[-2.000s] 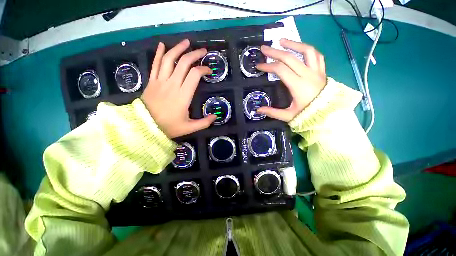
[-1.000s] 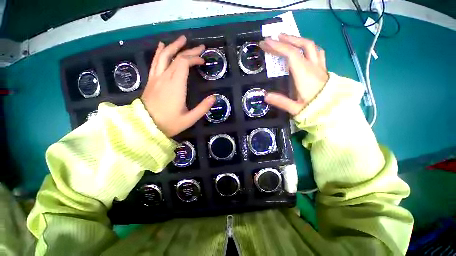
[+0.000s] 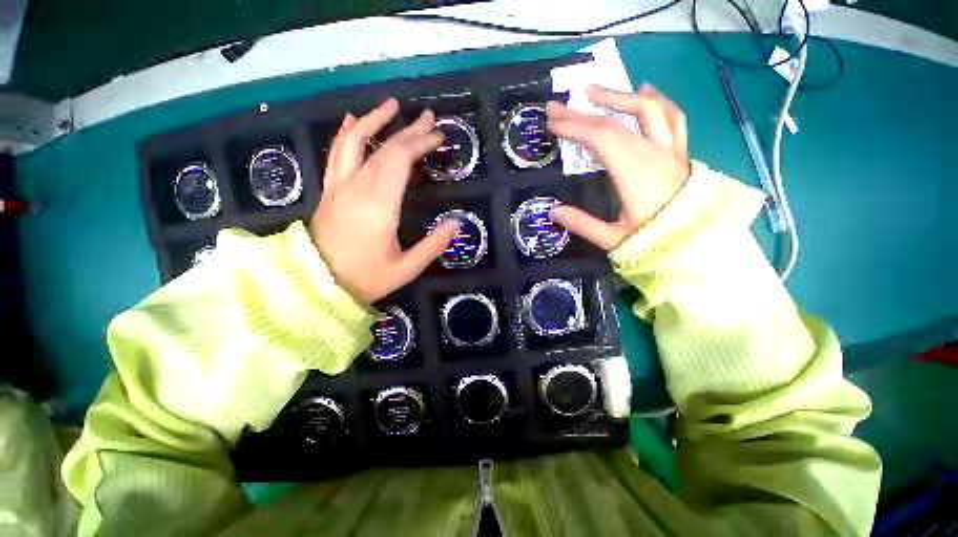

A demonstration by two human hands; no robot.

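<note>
A black foam tray (image 3: 431,283) holds rows of round silver-rimmed watch units in square pockets. My left hand (image 3: 373,205) is spread over the tray, with fingertips at an upper watch (image 3: 452,149) and the thumb at a lit watch (image 3: 459,239) below it. My right hand (image 3: 630,157) is spread with a finger at the upper right watch (image 3: 530,136) and the thumb at the lit watch (image 3: 541,227) below. Neither hand lifts anything. Small coloured text shows on the faces. My left hand and sleeve hide some pockets.
A white paper label (image 3: 588,79) lies at the tray's upper right corner. A pale-blue stick (image 3: 753,147) and white cable (image 3: 783,157) lie to the right on the teal mat (image 3: 882,199). A black cable (image 3: 546,28) runs along the far edge.
The tray appears slightly lower in view. The watch faces under my hands changed from green marks to a small white line, and now to coloured text. My thumbs and fingers have shifted slightly.
</note>
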